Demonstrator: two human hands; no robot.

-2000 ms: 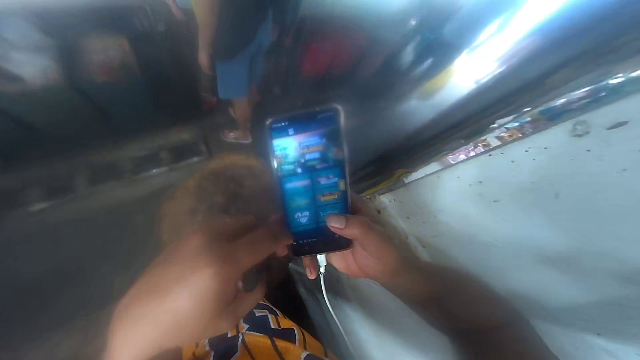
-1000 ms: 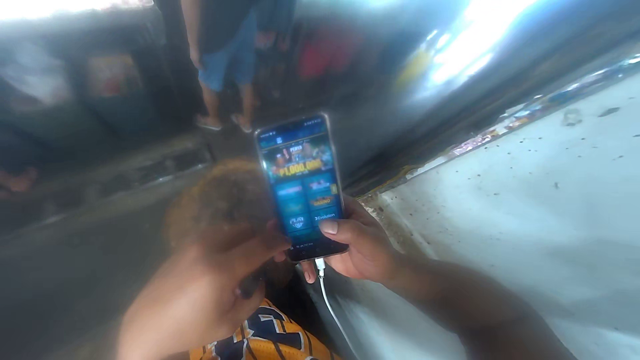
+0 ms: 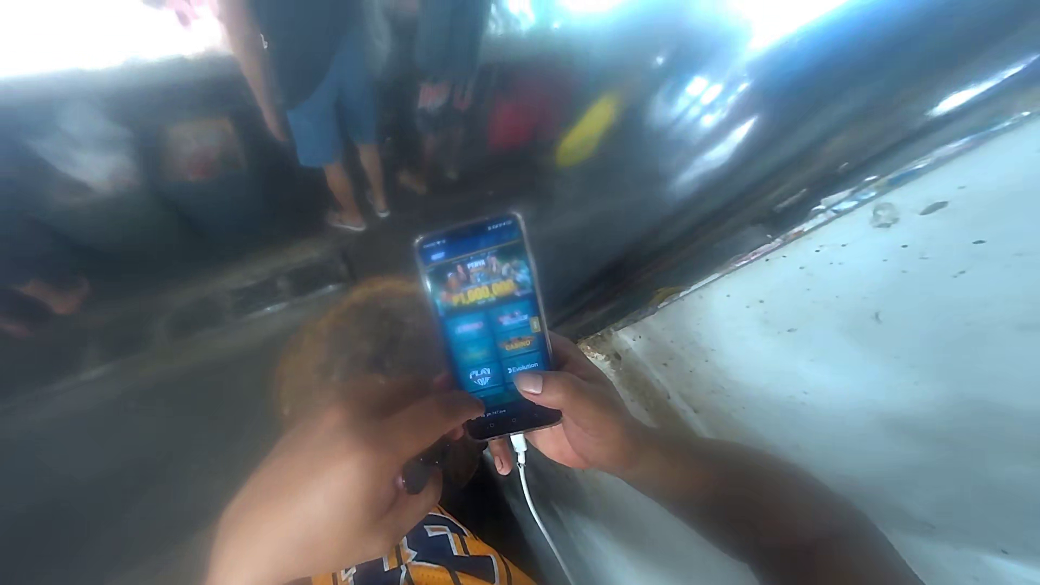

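A smartphone (image 3: pixel 487 325) with a lit, colourful screen stands tilted in the middle of the head view. My right hand (image 3: pixel 589 410) grips its lower right edge, the thumb over the lower part of the screen. At the phone's lower left corner is my left hand (image 3: pixel 357 463), its thumb touching the edge; a small dark object (image 3: pixel 421 474) shows between its fingers, too blurred to name. Some of the left fingers are hidden. A white charging cable (image 3: pixel 530 500) is plugged into the phone's bottom and hangs down between the hands.
A pale, speckled surface (image 3: pixel 861 325) slopes along the right side. Beyond the phone, a person in blue shorts (image 3: pixel 325 122) stands on dark ground, with another person (image 3: pixel 443 89) behind. Patterned yellow and navy fabric (image 3: pixel 439 552) lies below my hands.
The picture on the upper part of the phone's screen has changed from two seconds ago. Both hands remain at the phone, and the cable stays plugged in.
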